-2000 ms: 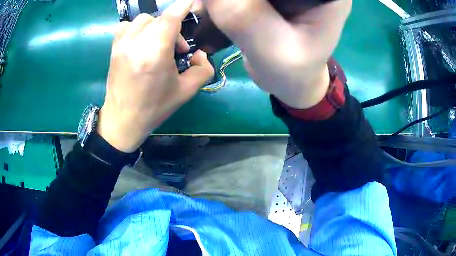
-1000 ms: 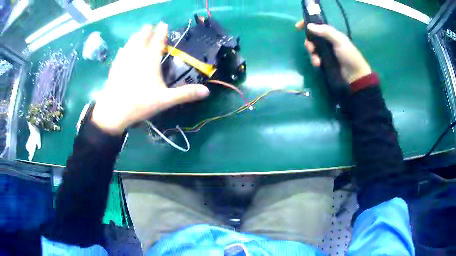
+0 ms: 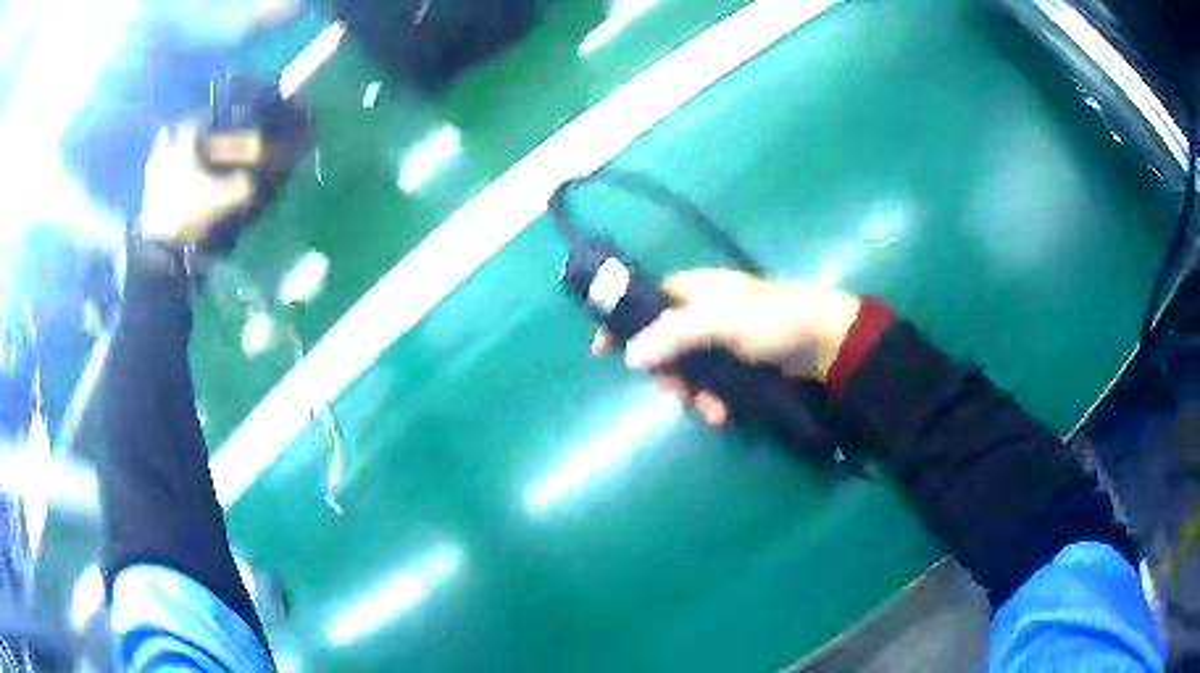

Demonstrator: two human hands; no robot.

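Observation:
My left hand [image 3: 191, 197] is at the upper left, past the white rail, and holds a black boxy unit [image 3: 270, 138] with a pale label; both are blurred. Thin wires [image 3: 329, 454] hang from the unit's side over the rail. My right hand [image 3: 750, 322] is wrapped around the black electric screwdriver [image 3: 632, 302] above the green bench. The screwdriver's pale label shows at its upper left end, where its cord loops off. The bit is hard to make out near my right wrist.
The white rail [image 3: 526, 210] runs diagonally between the green bench [image 3: 526, 579] and the green strip beyond. A dark blurred object [image 3: 441, 33] is at the top on that strip. Bright glare covers the far left. A black cord runs along the bench's right edge.
The view has turned. My left hand has taken hold of the black unit and carried it off the bench past the rail. My right hand still holds the screwdriver, now nearer the middle of the picture.

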